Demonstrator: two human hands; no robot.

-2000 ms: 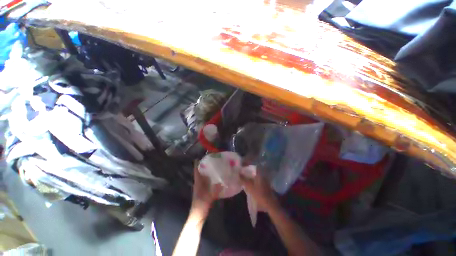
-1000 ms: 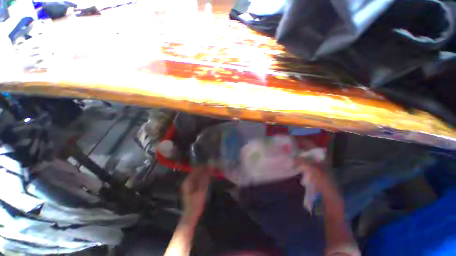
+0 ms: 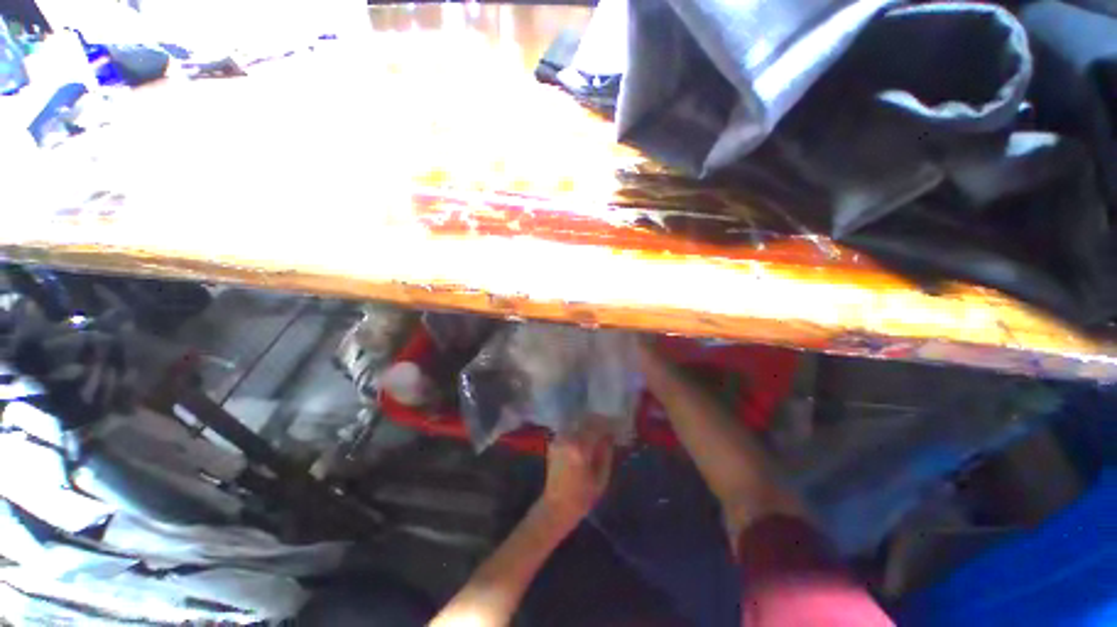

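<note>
A clear crinkled plastic bag [image 3: 533, 374] stands over the red plastic basket [image 3: 772, 398] below the table edge. My left hand [image 3: 581, 465] grips the bag's lower front edge. My right hand [image 3: 647, 358] reaches to the bag's right side under the table edge. Its fingers are hidden, and only the wrist and forearm show clearly. The bag's contents are blurred.
The varnished wooden table [image 3: 515, 263] crosses above the basket. Grey and black garments [image 3: 796, 110] lie on it at the right. A heap of black-and-white fabric strips [image 3: 135, 551] is at the lower left. Blue material [image 3: 1041, 563] is at the lower right.
The round whitish item with pink spots, earlier in my hands, no longer shows. My left hand has moved right onto the clear bag. My right hand has moved up and left, under the table edge.
</note>
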